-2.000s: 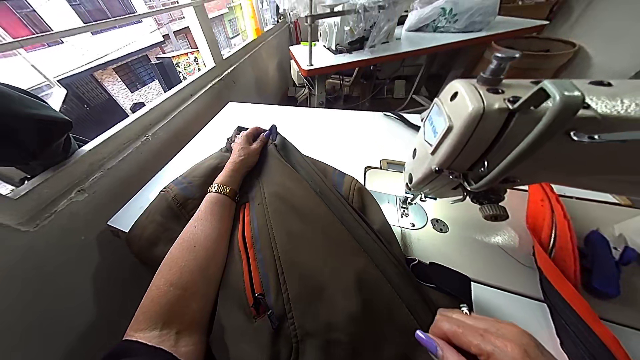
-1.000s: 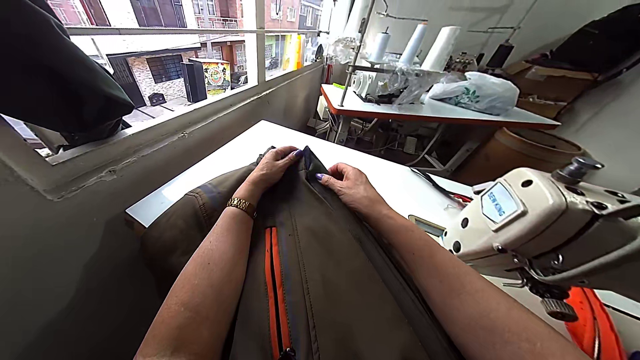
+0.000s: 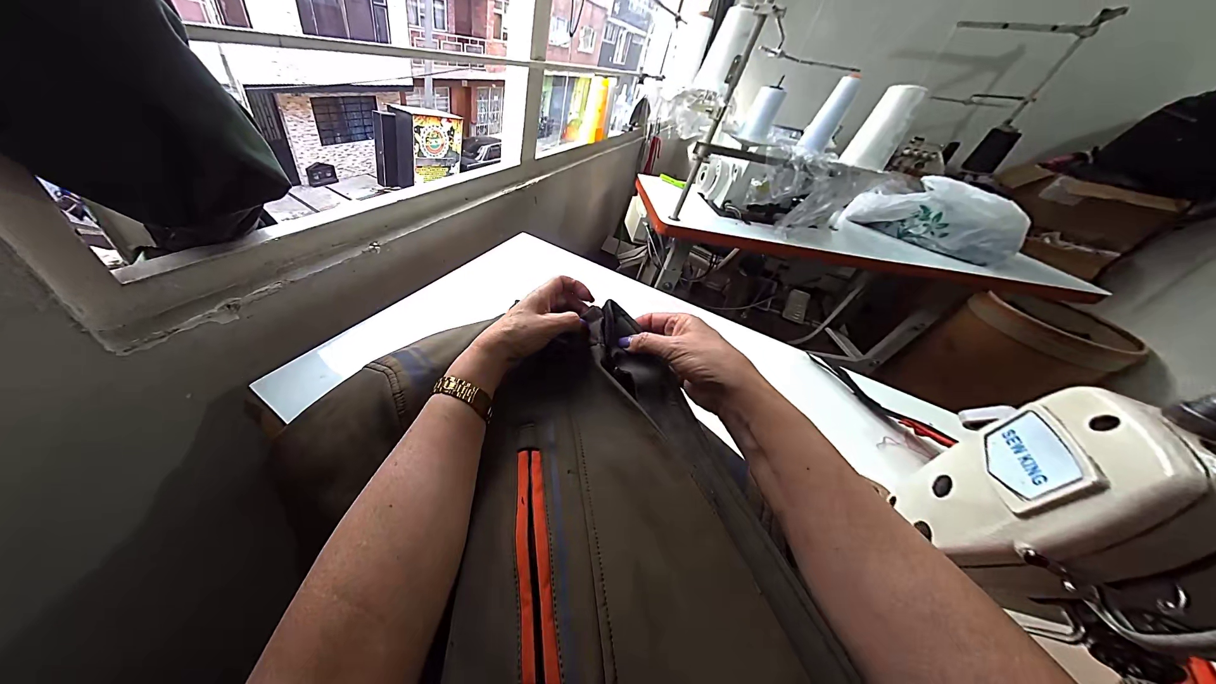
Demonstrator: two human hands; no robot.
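A dark olive jacket [image 3: 665,532] lies over the white sewing table [image 3: 513,271], its collar end towards the far side. An orange-trimmed zip [image 3: 535,560] runs down its front panel. My left hand [image 3: 537,323], with a gold watch or bracelet [image 3: 464,394] at the wrist, pinches the top edge left of the opening. Right of it, my right hand [image 3: 679,351] grips the other side of that edge between thumb and fingers, and the fabric stands up in a dark fold between the two hands. Part of the fingertips is hidden by cloth.
A cream sewing machine head [image 3: 1054,494] stands close by my right forearm. Something red and black [image 3: 917,427] lies by the table's right edge. Behind are a second table [image 3: 883,261] with thread cones [image 3: 883,128] and a plastic bag [image 3: 940,218], and a brown drum [image 3: 1026,351]. A window wall [image 3: 399,233] borders the left.
Two seconds ago my right hand was low beside the machine; now it holds the jacket's top edge. Since one second ago both hands have parted the edge slightly. The view has swung upward and right.
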